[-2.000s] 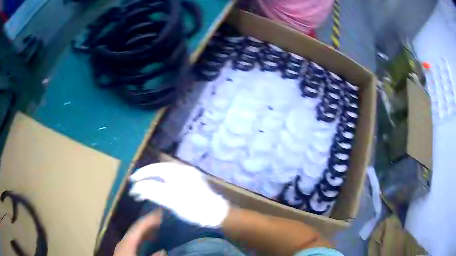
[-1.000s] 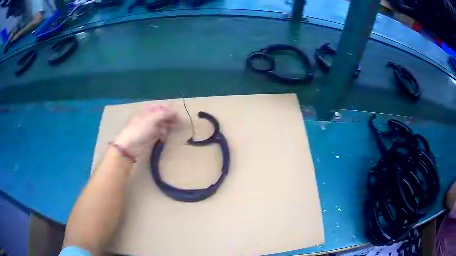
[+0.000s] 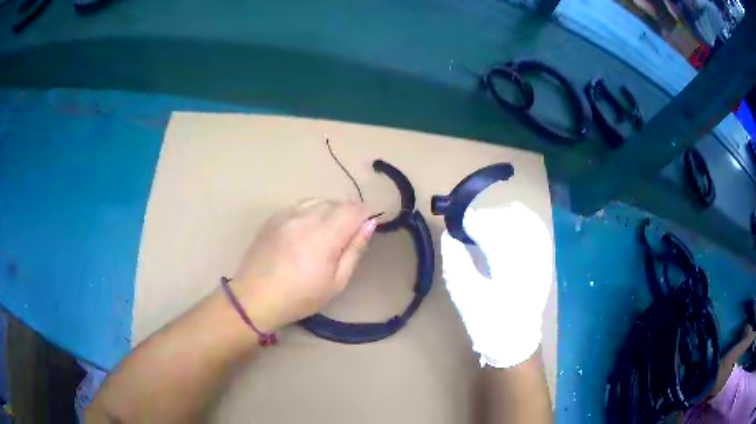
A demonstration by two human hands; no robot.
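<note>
A black headband (image 3: 423,257) lies on the tan cardboard mat (image 3: 182,273), with one yoke (image 3: 402,184) at its right end. My left hand (image 3: 307,257), bare, covers the headband's left side and is closed on its left end, which is hidden under the fingers. A short dark wire tip pokes out at my left fingertips. A thin wire (image 3: 341,170) rises behind them, beside the fitted yoke's lower tip. My right hand (image 3: 501,277), in a white glove, holds a loose yoke (image 3: 477,186) right of the headband, its short stem pointing left.
A tangled headband pile (image 3: 667,339) lies on the blue-green bench at right. Headband assemblies (image 3: 543,99) lie on the dark green strip ahead. A green post (image 3: 646,124) stands at upper right. Another person's hand and pink sleeve (image 3: 734,389) show at the right edge.
My right hand has come into view over the mat with a loose yoke. My left hand has moved right and down relative to the view and closed at the headband's left end.
</note>
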